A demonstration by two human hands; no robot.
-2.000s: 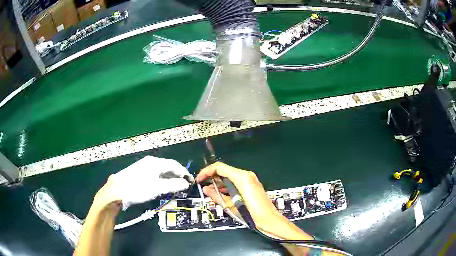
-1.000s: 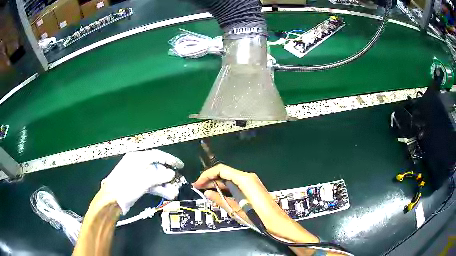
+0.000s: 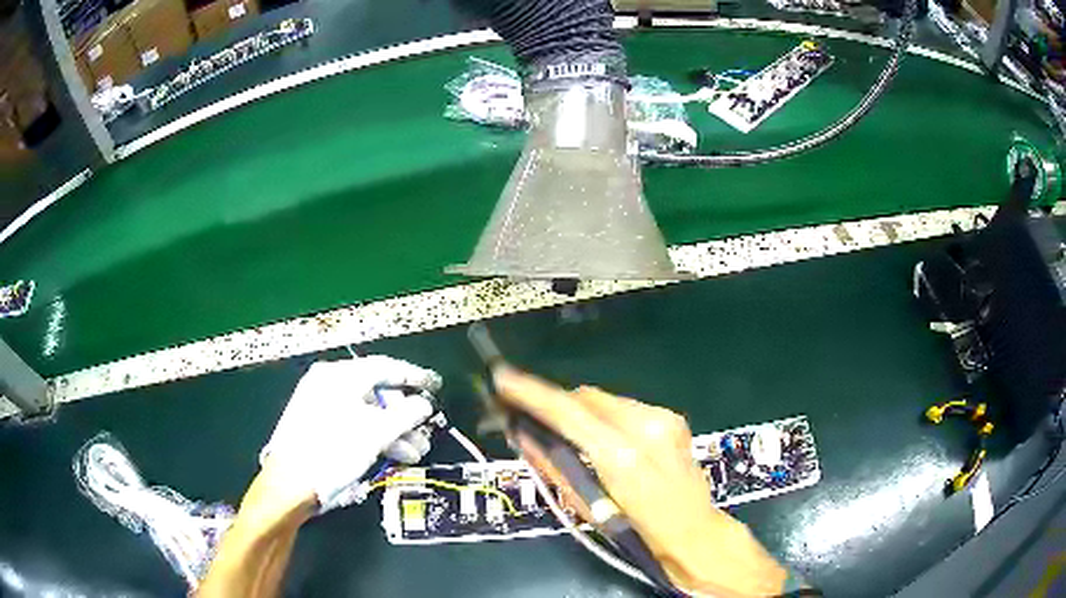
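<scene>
The power strip assembly, a long white-edged tray with black, white and yellow parts, lies on the dark mat under my hands. My left hand, in a white glove, grips thin lead wires above the strip's left end; the exact part in the fingers is partly hidden. My right hand, bare and slightly blurred, holds the soldering iron, its tip pointing up and left. A pale thin line runs from near the gloved fingers to under my right hand. The bagged white power cord lies at the left.
A fume hood hangs above the pale speckled rail. The green conveyor carries a bagged cord and another strip. A black box and a yellow-and-black wired part are at the right.
My right hand has moved right and turned, with the iron further from the gloved fingers. My left hand first shifted left, then slightly right. The strip and bagged cord on the conveyor have moved right.
</scene>
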